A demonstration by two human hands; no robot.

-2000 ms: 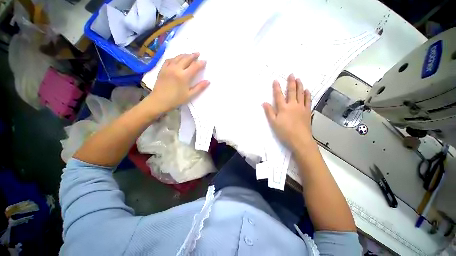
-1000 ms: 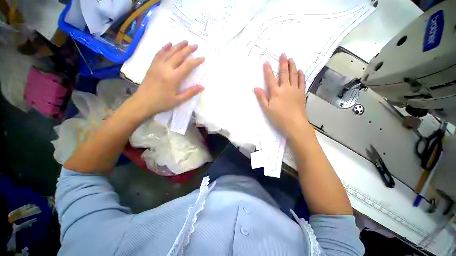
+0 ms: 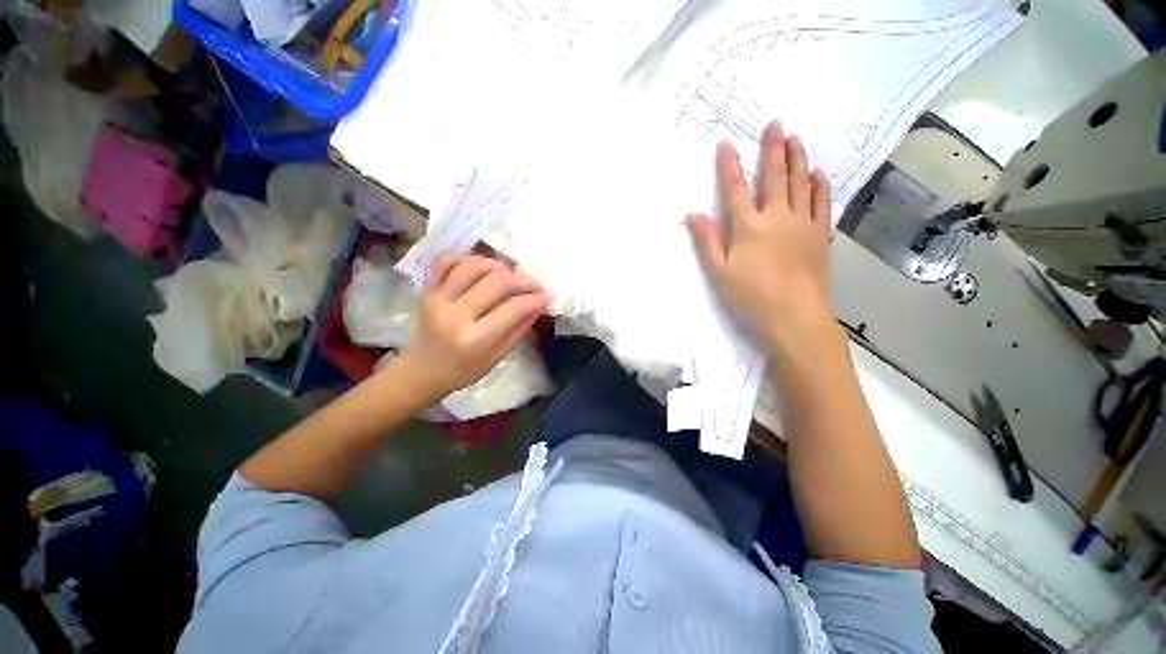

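White paper patterns (image 3: 818, 77) with thin printed lines lie over soft white fabric (image 3: 595, 230) on the sewing table. Narrow paper ends hang over the front edge toward my lap. My right hand (image 3: 774, 249) lies flat, palm down, fingers spread, on the right part of the sheets. My left hand (image 3: 476, 319) is at the front left edge of the fabric, thumb and fingertips closed together at its border. Whether it pinches the fabric there cannot be made out clearly.
The sewing machine (image 3: 1087, 166) stands at right, with dark snips (image 3: 1001, 445), black-handled scissors (image 3: 1125, 406) and a pen (image 3: 1084, 537) near it. A blue basket (image 3: 307, 92) sits at upper left. A red crate (image 3: 335, 313) with translucent bags and a pink object (image 3: 134, 185) are lower left.
My left hand has moved from lying flat on the sheets down to the front fabric edge, its fingers now drawn together. My right hand stays flat on the sheets.
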